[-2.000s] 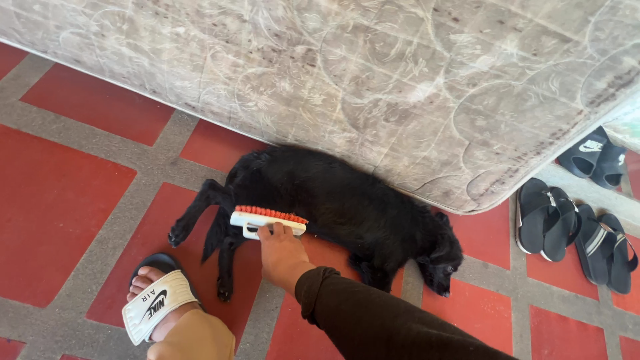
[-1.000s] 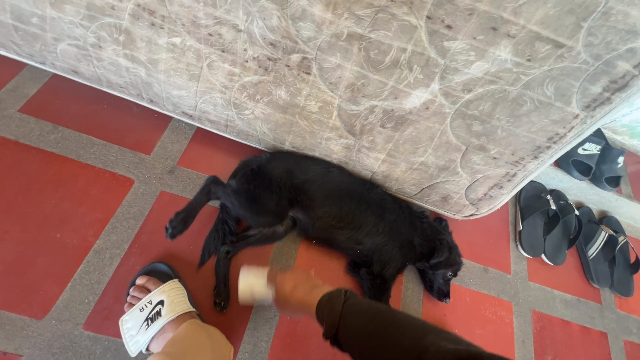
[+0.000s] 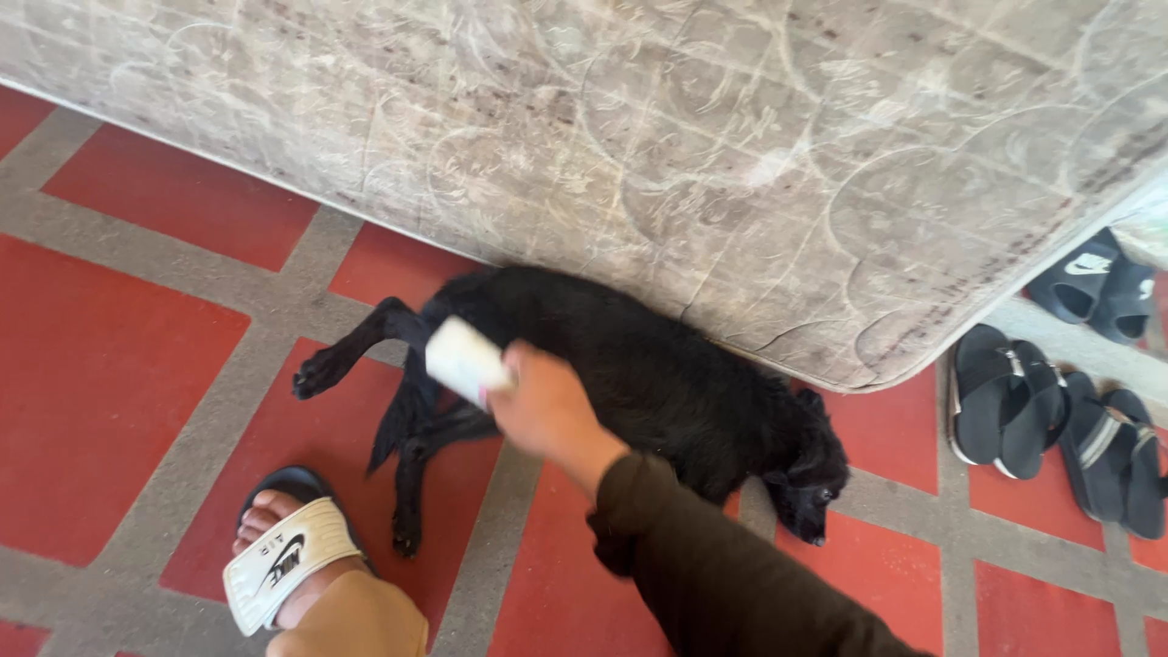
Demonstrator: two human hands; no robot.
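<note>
A black dog lies on its side on the floor, its head towards the right and its hind legs towards the left. My right hand, in a dark sleeve, is closed around a white brush. The brush is blurred and is over the dog's hindquarters, near the upper hind leg; its bristles are hidden, and whether it touches the fur I cannot tell. My left hand is out of view.
A stained quilted mattress stands on edge right behind the dog. My foot in a white and black slide sandal is at the lower left. Several black sandals lie at the right. The floor has red squares with grey bands.
Two seconds ago the brush lay across the dog's rear belly, red bristles showing; one second ago it was lower, by the hind legs. Now my right hand has raised it back over the hindquarters.
</note>
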